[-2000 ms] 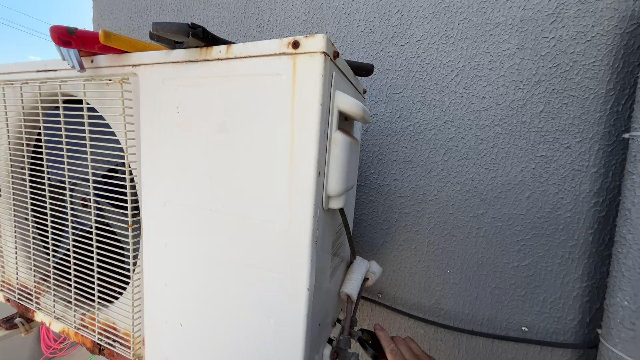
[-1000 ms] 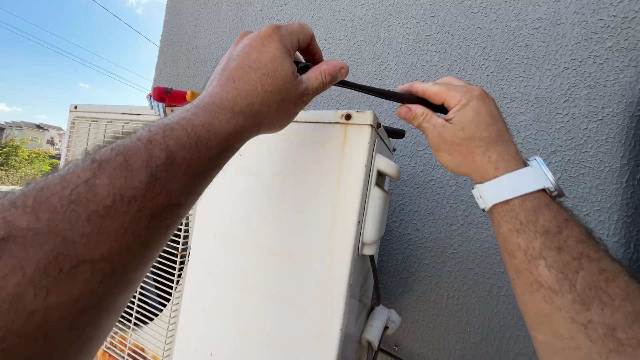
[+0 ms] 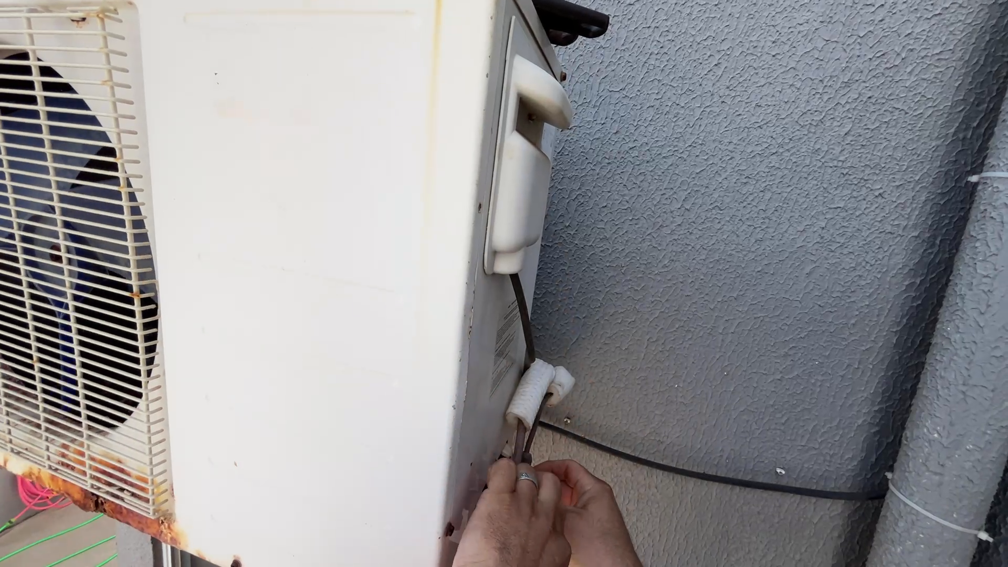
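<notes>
At the lower right side of a white air-conditioner outdoor unit (image 3: 307, 276), my left hand (image 3: 512, 520), with a ring on one finger, has its fingers bent around the lower ends of the thin pipes (image 3: 521, 445). Right beside it and partly behind it is my right hand (image 3: 594, 512), its fingertips close to the same spot. What the fingers touch is hidden by the hands. White foam pipe insulation (image 3: 531, 394) wraps the pipes just above. A dark cable (image 3: 523, 315) runs down from the white plastic side cover (image 3: 524, 181).
Dark tool handles (image 3: 573, 20) stick out past the unit's top rear edge. Behind stands a grey textured wall (image 3: 748, 236) with a black cable (image 3: 693, 472) along it and a thick grey pipe (image 3: 945, 378) at right. The fan grille (image 3: 71, 236) has a rusty lower edge.
Both hands have come down from above the unit, where they held a long black tool, to the pipes at its lower side. The view has shifted down and closer.
</notes>
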